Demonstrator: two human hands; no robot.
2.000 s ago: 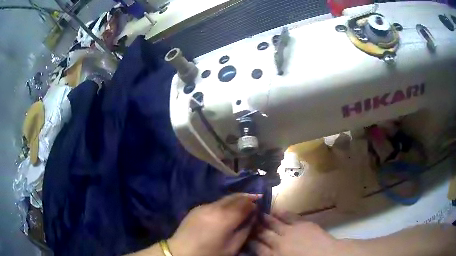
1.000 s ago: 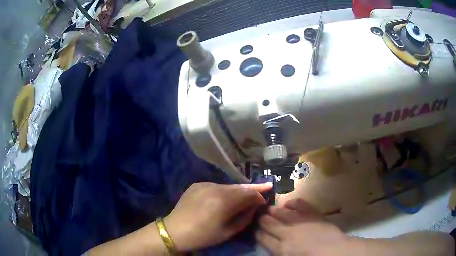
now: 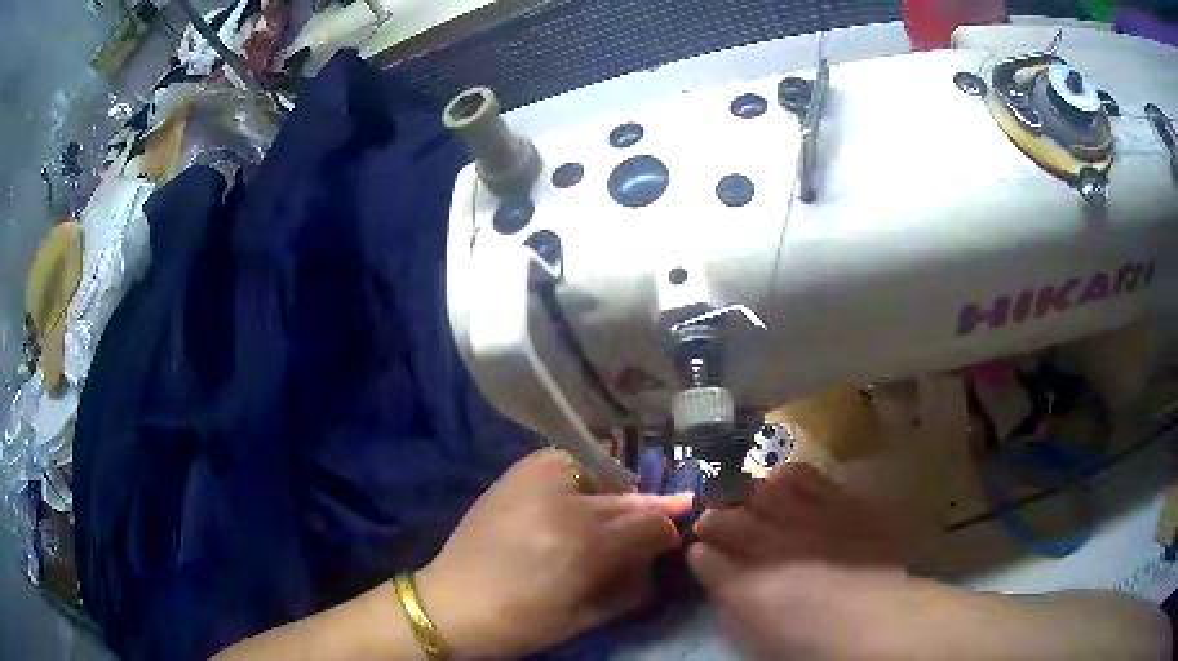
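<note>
A large navy cloth garment (image 3: 297,387) lies piled left of the white sewing machine (image 3: 853,233), and its narrow edge (image 3: 674,486) runs up to the needle area. My left hand (image 3: 549,549), with a gold bangle at the wrist, pinches the edge just in front of the presser foot. My right hand (image 3: 801,549) lies beside it on the right, its fingertips at the same edge; it is slightly blurred. The presser foot and needle are mostly hidden by the machine head and fingers. The tension knob (image 3: 704,408) is right above the fingers.
A blue cord loop (image 3: 1053,497) lies under the machine arm at the right. White and tan scraps (image 3: 110,284) and clear plastic are heaped at the far left. A red object (image 3: 956,20) stands behind the machine. A slim yellowish item (image 3: 1169,523) is at the right edge.
My right hand has moved up and right, closer to the presser foot. My left hand's fingers have shifted slightly at the edge. The camera view has also shifted, moving the machine in the picture.
</note>
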